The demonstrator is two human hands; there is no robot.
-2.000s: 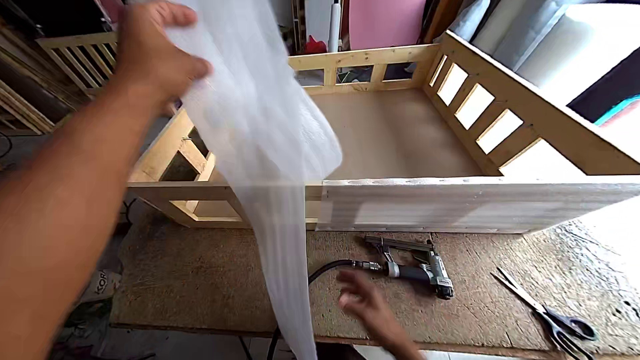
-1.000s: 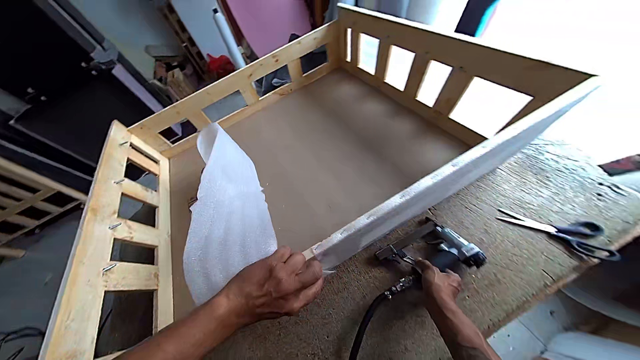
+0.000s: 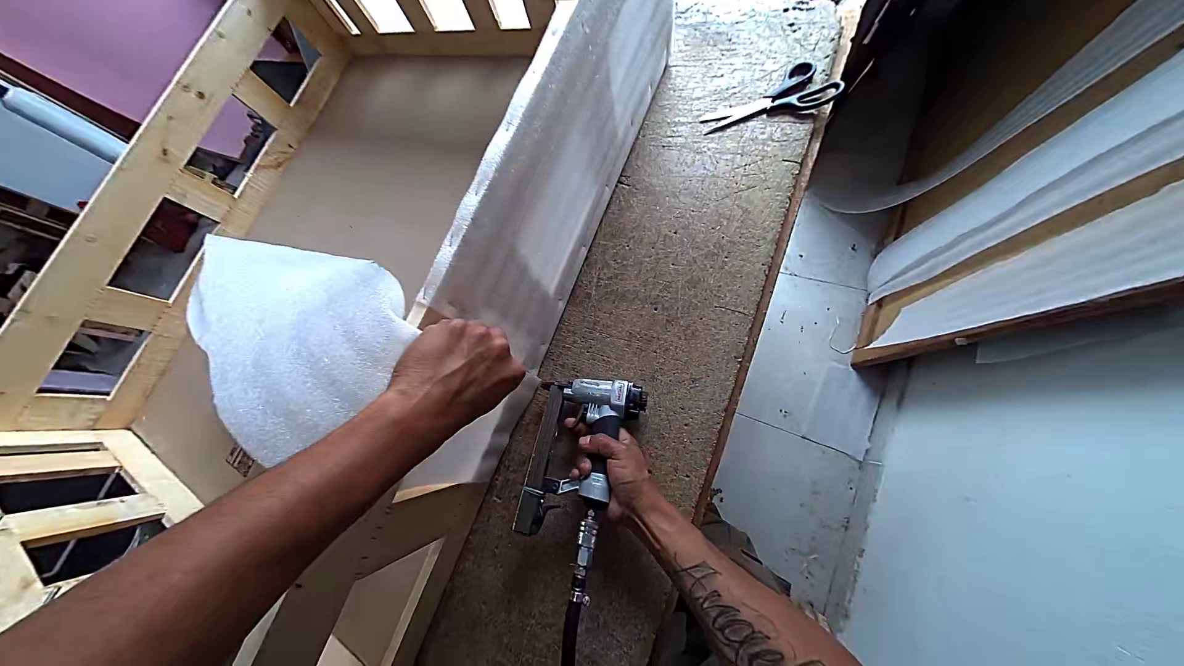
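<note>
My left hand [image 3: 467,365] is closed on a sheet of white foam [image 3: 296,342] at the near side rail of the wooden frame [image 3: 139,222]. The foam's loose part bunches over the inside of the frame, and more foam [image 3: 555,166] covers the rail's outer face. My right hand [image 3: 612,462] grips a pneumatic stapler [image 3: 601,398] by its handle, its nose at the foam-covered side just right of my left hand. An air hose [image 3: 572,610] runs down from the handle. The fingertips of my left hand are hidden.
Scissors [image 3: 777,100] lie with blades apart on the worn workbench [image 3: 684,259], near its right edge. Beyond that edge are a tiled floor [image 3: 795,388] and another wooden frame with foam [image 3: 1017,213]. Rolled material [image 3: 55,129] stands at the far left.
My right hand, bare two seconds ago, has taken hold of the stapler and brought it to the foam-covered side. My left hand has lowered the foam from above the frame to the rail. The view has turned.
</note>
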